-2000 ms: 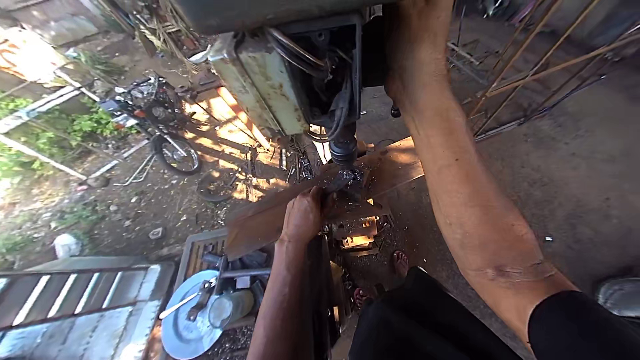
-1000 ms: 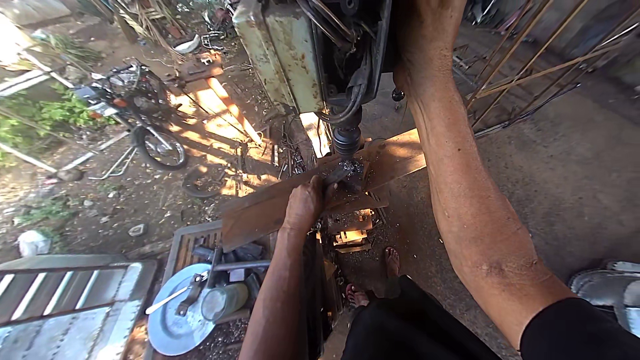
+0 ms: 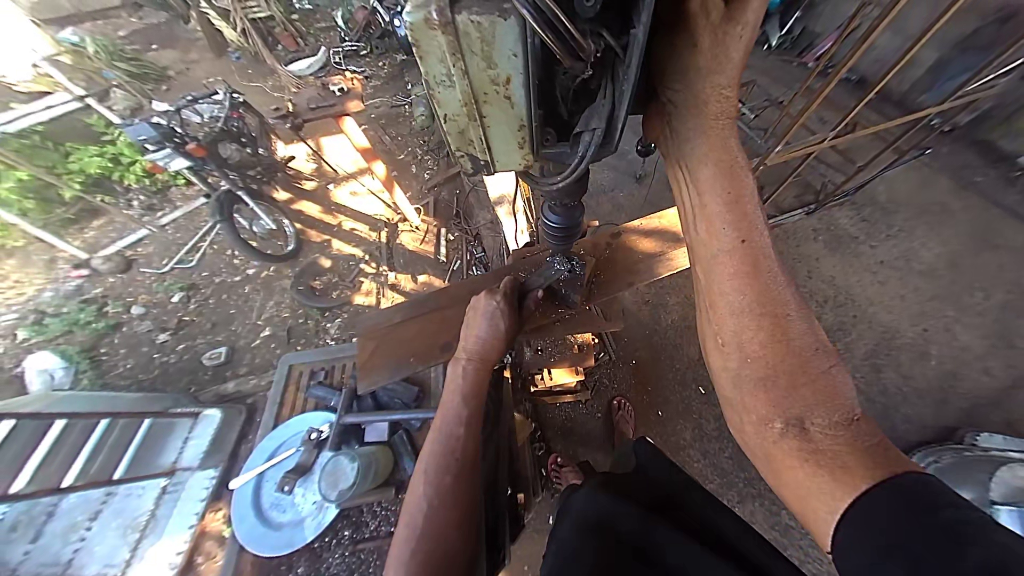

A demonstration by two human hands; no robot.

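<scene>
A drill press with a rusty green housing (image 3: 480, 88) stands before me, its black chuck (image 3: 562, 224) low over a long brown metal plate (image 3: 424, 320). Bright metal chips (image 3: 565, 264) lie around the spot beneath the chuck. My left hand (image 3: 492, 320) is closed on a dark flat metal bar (image 3: 546, 276), whose far end reaches into the chips on top of the plate. Up at the right side of the drill head is my right hand (image 3: 712, 48); its fingers are cut off or hidden, so its grip does not show.
At the lower left, a slatted table (image 3: 276, 392) bears a blue plate (image 3: 276, 528), a glass jar (image 3: 356, 472) and metal parts. A motorcycle (image 3: 248, 216) stands beyond. Thin metal rods (image 3: 864, 104) lean at the right. My sandalled feet are on the ground below the press.
The view has shifted somewhat. My left hand stays on the dark bar and my right hand stays up beside the drill head; no other change is plain.
</scene>
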